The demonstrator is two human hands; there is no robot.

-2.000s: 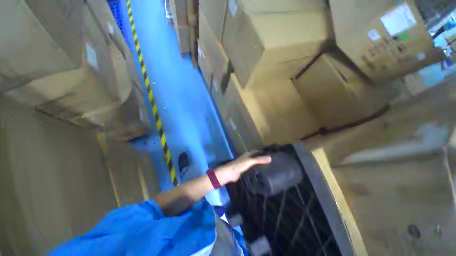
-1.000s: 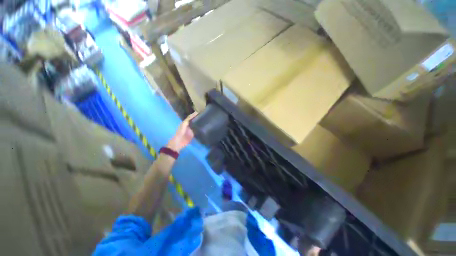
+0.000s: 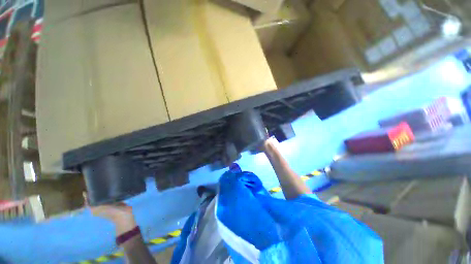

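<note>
A black plastic pallet (image 3: 175, 129) is held on edge crosswise in front of me, its stubby feet facing me and its left end lower. My left hand (image 3: 112, 212), with a dark red wristband, is at the foot near the pallet's left end; its fingers are partly hidden behind the foot. My right hand (image 3: 269, 145) is at the middle foot, with most of its fingers hidden by the pallet.
Large brown cartons (image 3: 103, 77) stand directly behind the pallet, with more at the back. Wooden slats (image 3: 20, 103) are at the left. A red box (image 3: 379, 139) lies at the right, above cartons (image 3: 413, 206). Yellow-black tape (image 3: 165, 237) crosses the blue floor.
The view has swung round. The pallet has turned from a steep slant to nearly crosswise before me. My right hand, barely visible earlier, now shows at the middle foot; the left stays at an end foot.
</note>
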